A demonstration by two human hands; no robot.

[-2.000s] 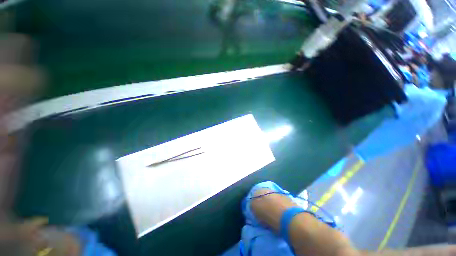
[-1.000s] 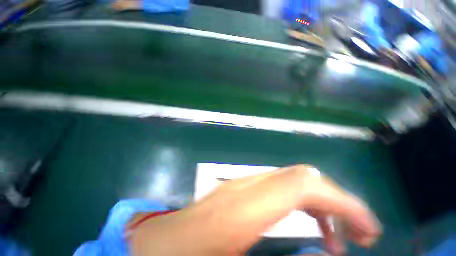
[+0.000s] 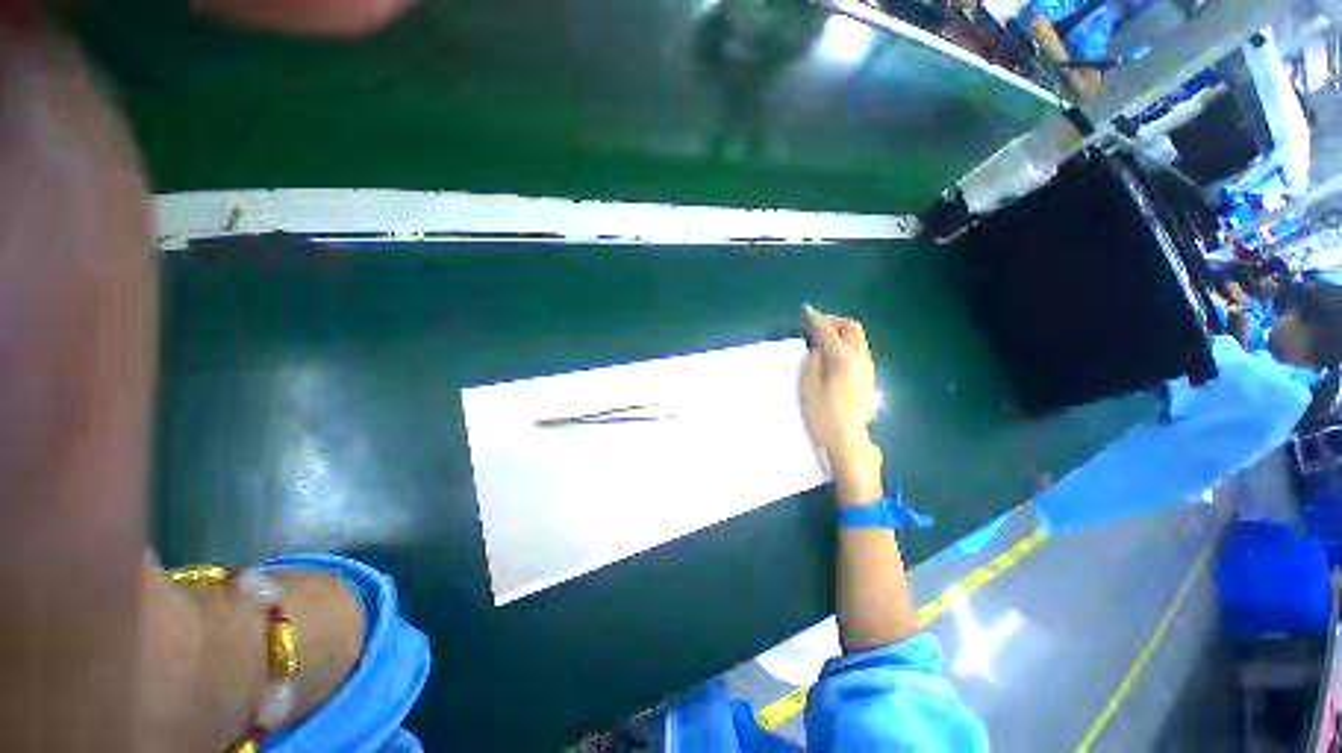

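Observation:
A white sheet [image 3: 648, 493] lies flat on the dark green bench, and thin tweezers [image 3: 604, 418] lie on its upper part. My right hand [image 3: 839, 386], with a blue wrist strap, is at the sheet's right end, fingers bunched; whether it grips the edge cannot be told. My left hand [image 3: 74, 383], with a beaded bracelet, is very close to the camera, blurred and cut off by the left edge; its fingers and any hold cannot be made out.
A tall black tray stack [image 3: 1082, 280] stands at the bench's right end. A white rail [image 3: 545, 216] runs between bench and green conveyor [image 3: 486, 103]. Beyond the bench are a blue stool [image 3: 1277, 578], yellow floor lines and people in blue smocks.
The view has swung around. My left hand has moved from over the sheet to close before the camera at the left. My right hand now shows at the sheet's right end.

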